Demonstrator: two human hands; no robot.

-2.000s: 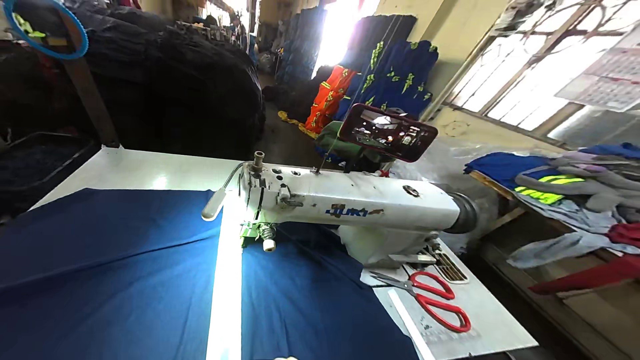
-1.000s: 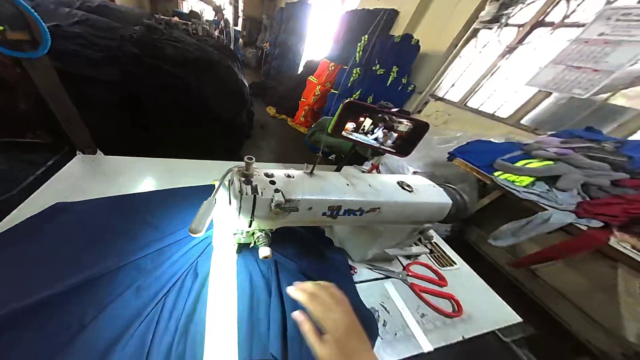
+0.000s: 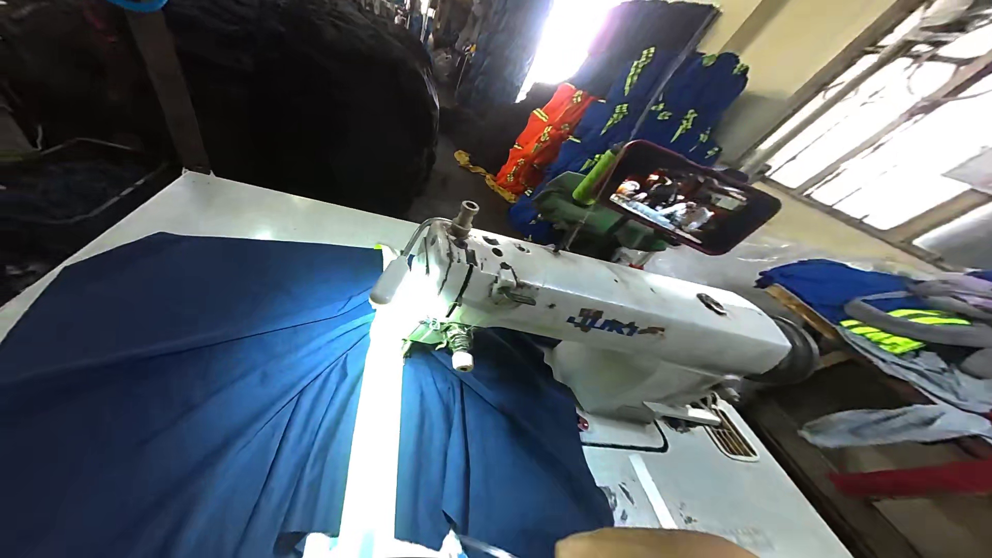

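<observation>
Dark blue fabric (image 3: 256,372) lies gathered in folds under the head of a white Juki sewing machine (image 3: 620,310), lit by a bright lamp. Only the back of my right hand (image 3: 651,544) shows, at the bottom edge, right of the fabric's near part; its fingers are hidden. Beside it, a thin metal blade-like piece (image 3: 484,547) pokes in over the fabric; whether I hold it is not visible. Overexposed pale shapes lie at the bottom edge near the white glare strip; I cannot tell whether they are my left hand.
A phone (image 3: 682,198) on a green-wrapped mount stands behind the machine. The white table (image 3: 302,219) extends behind the fabric. At right, folded garments (image 3: 883,310) lie on a wooden shelf. A large dark heap (image 3: 310,108) rises behind the table; orange and blue garments hang farther back.
My right hand has moved from over the fabric, right of the needle area, down to the bottom edge. The red-handled scissors, on the table right of the fabric before, no longer show there.
</observation>
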